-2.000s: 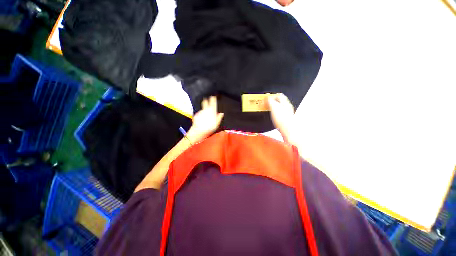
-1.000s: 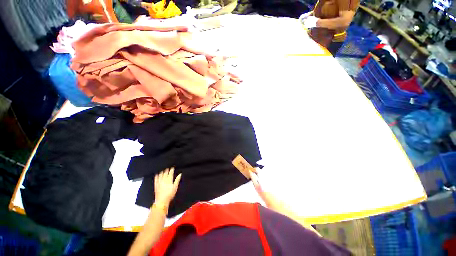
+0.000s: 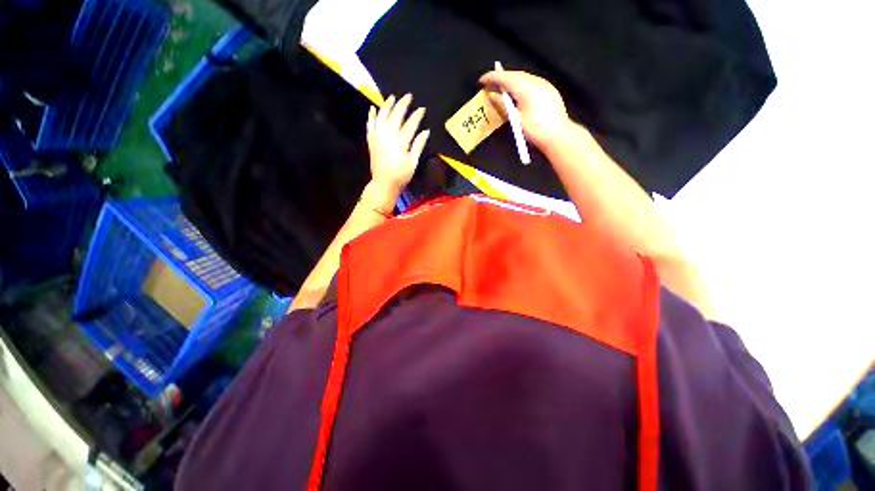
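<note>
A black garment piece (image 3: 595,67) lies on the white table in front of me and reaches the yellow-edged front border. My right hand (image 3: 533,104) holds a tan card template (image 3: 476,122) with dark handwritten characters and a thin white marking pen (image 3: 515,128). The card is just over the black cloth. My left hand (image 3: 394,144) has its fingers spread and holds nothing; it is at the table's front edge, left of the card. Whether its fingertips press on the cloth is hard to tell.
Black cloth (image 3: 278,163) hangs in a heap below the left table edge. Blue slatted baskets (image 3: 144,288) stand on the green floor (image 3: 158,129) at left, one with brown cardboard inside. The white tabletop (image 3: 815,192) extends to the right.
The view has tilted down, so the salmon pile and the other person are out of frame. The white pen now shows in my right hand. My left hand has moved from the cloth to the table's front edge.
</note>
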